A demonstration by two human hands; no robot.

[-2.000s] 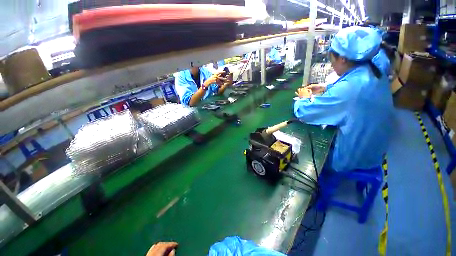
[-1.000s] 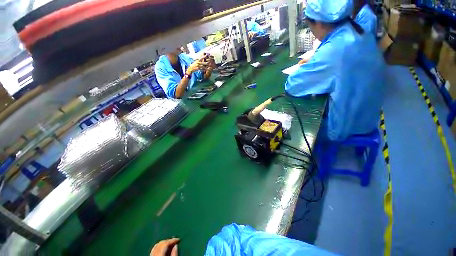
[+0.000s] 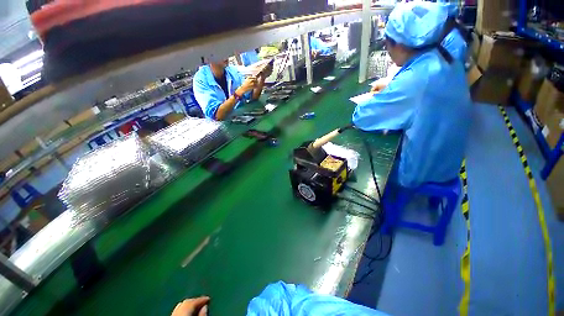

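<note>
One hand of mine shows at the bottom edge, cut off by it; by its place it looks like my left hand (image 3: 191, 306). Only the back and bent fingers show, and I cannot tell whether it holds anything. A light-blue sleeve of mine lies to its right, with no right hand visible. The green bench (image 3: 247, 247) is in front. A boxy black fan unit (image 3: 316, 179) with a round grille and yellow parts stands on it, a tan rod (image 3: 326, 138) slanting up from its top.
Clear tray stacks (image 3: 108, 176) stand at left beyond the dark belt strip. A person in a blue smock and cap (image 3: 420, 105) sits at right on a blue stool. Another person across the line (image 3: 213, 92) holds a flat object. A shelf (image 3: 185, 52) crosses above. Cables hang by the bench edge.
The view has shifted slightly. The person across the line now holds up a larger flat, light object. My hand and sleeve stay at the bottom edge.
</note>
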